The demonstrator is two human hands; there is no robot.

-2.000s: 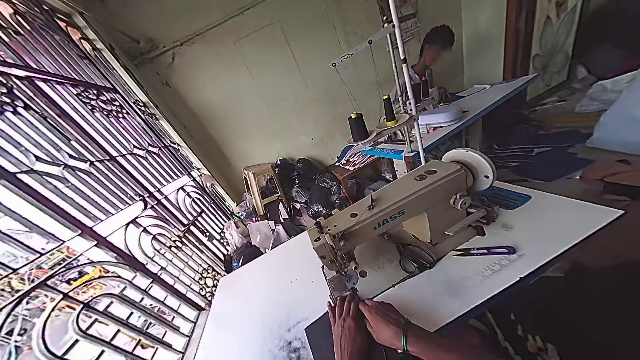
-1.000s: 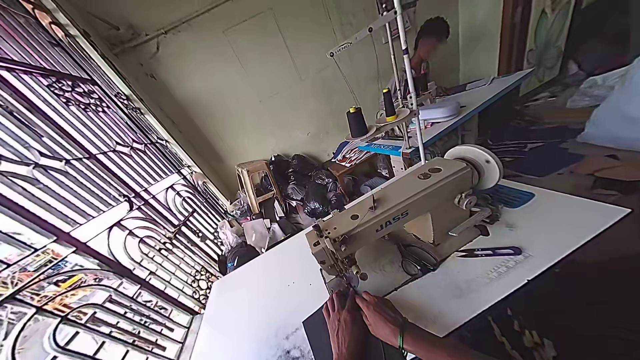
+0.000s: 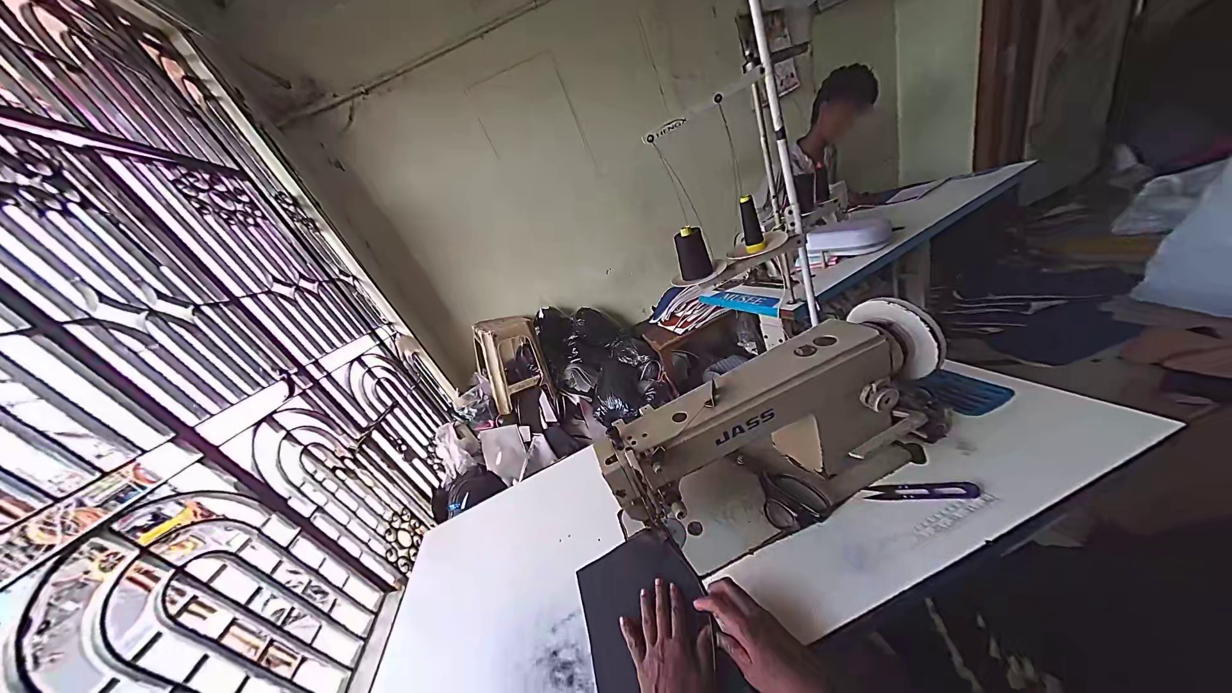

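Observation:
A beige industrial sewing machine [image 3: 760, 414] stands on a white worktable [image 3: 481, 587]. Dark fabric [image 3: 616, 587] lies flat before it, its far end at the needle area; whether the needle is in it, I cannot tell. My left hand [image 3: 669, 640] rests palm down on this fabric with its fingers extended. Just to the right, my right hand [image 3: 751, 630] pinches the fabric's right edge between thumb and fingers. Black-handled scissors [image 3: 794, 500] lie by the machine's bed, and purple-handled thread snips [image 3: 929, 491] lie farther right.
Two dark thread cones [image 3: 693, 255] stand behind the machine near a white pole [image 3: 784, 164]. A person [image 3: 833, 125] sits at another worktable [image 3: 962, 197]. A stool [image 3: 510, 361] and black plastic bags [image 3: 616, 371] stand by the wall. A metal grille [image 3: 231, 385] runs along the left.
Both hands have moved back from the needle area toward me. My left hand now lies flat with its fingers extended, and more of the dark fabric shows.

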